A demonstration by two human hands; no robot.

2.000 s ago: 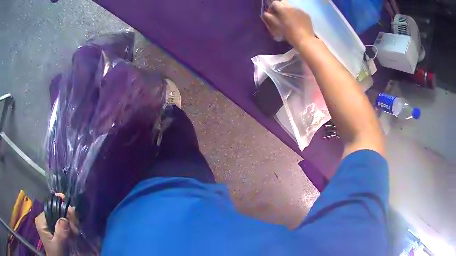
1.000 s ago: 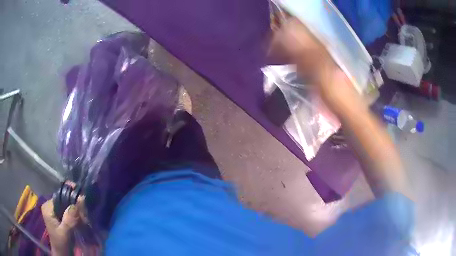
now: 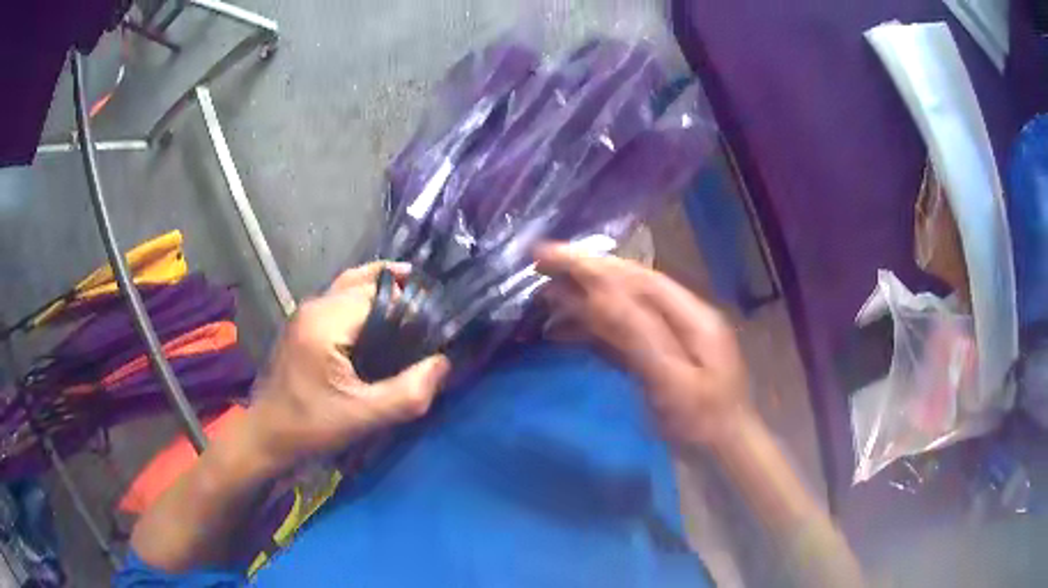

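A bunch of purple jackets in clear, shiny garment bags [image 3: 517, 161] hangs in front of me, spreading away toward the floor. My left hand [image 3: 345, 368] is closed around the black hangers [image 3: 402, 327] at the gathered top of the bunch. My right hand [image 3: 644, 333] is just right of the hangers, over the plastic near the top of the bags. It is blurred, its fingers reach toward the film, and I cannot tell if they grip it.
At left stand curved metal rails [image 3: 126, 276] with purple garments, orange cloth [image 3: 172, 350] and yellow cloth [image 3: 155, 262]. At right, the purple-covered table [image 3: 781, 126] bears a long pale folded strip [image 3: 960, 149] and an open clear bag with pinkish contents [image 3: 919, 391].
My right hand has left the table and come to the bagged jackets. The view has turned left, so the bunch is now central and more of the rails shows.
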